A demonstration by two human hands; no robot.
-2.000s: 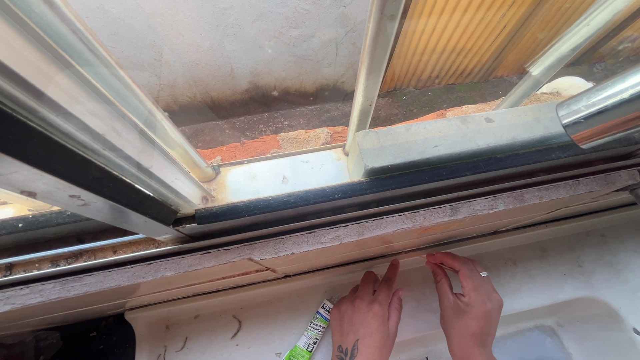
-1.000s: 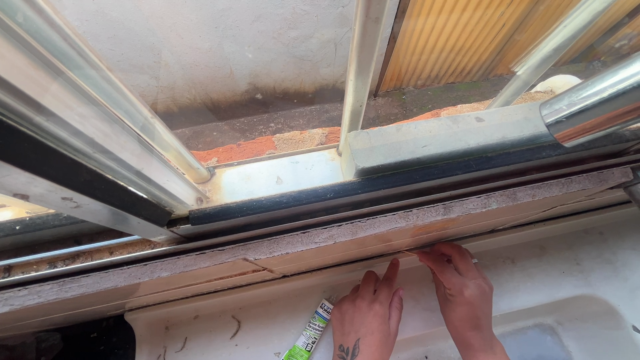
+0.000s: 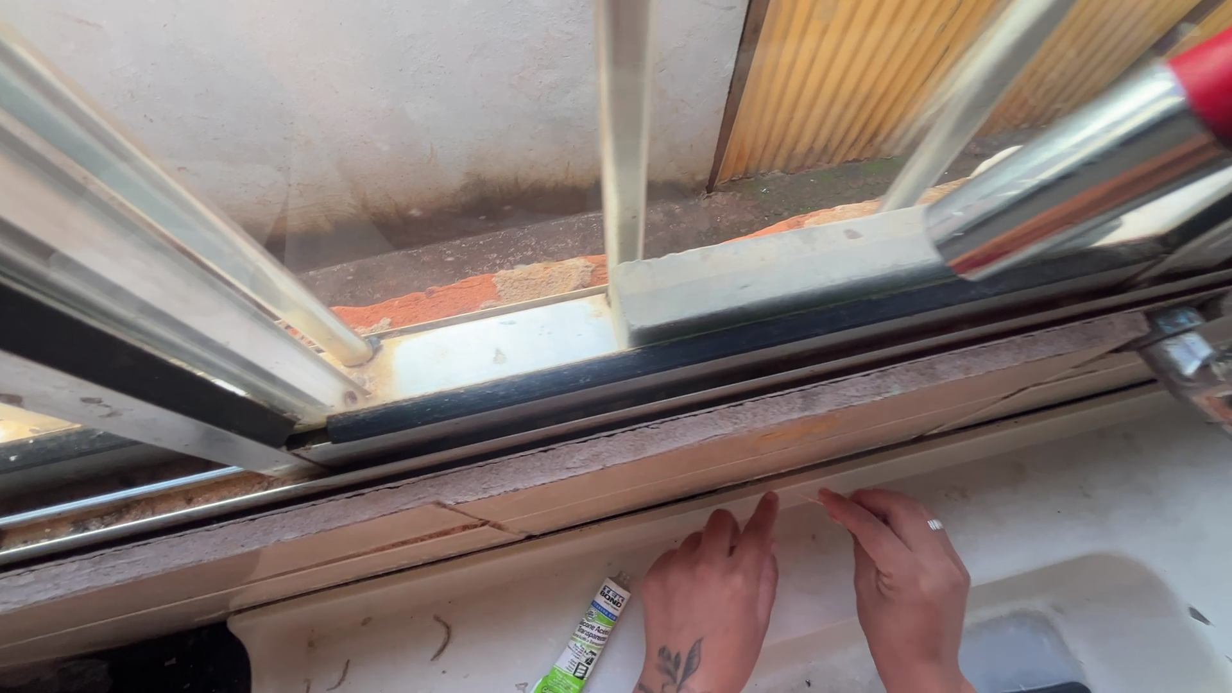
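My left hand (image 3: 710,597), tattooed near the wrist, rests near the back edge of the white sink counter (image 3: 539,568), its index finger pointing to the seam below the tiles. Beside it, my right hand (image 3: 900,568) wears a ring and pinches something thin and pale between thumb and index finger; it seems to reach toward my left fingertip, but it is too faint to name. Left of my left hand lies a tube of silicone sealant (image 3: 585,637), white and green with printing. A dark seam (image 3: 664,508) runs between the tiles (image 3: 616,491) and the counter.
Behind the tiled ledge stands a window frame with a black strip (image 3: 539,385) and metal bars (image 3: 626,144). A chrome tube with a red end (image 3: 1068,173) juts in at upper right, above a metal fitting (image 3: 1189,351). The sink basin (image 3: 1088,616) is at lower right.
My right hand moved up to the seam between the first two frames and is now a little lower, off it. My left hand has stayed in about the same place. The view has shifted slightly.
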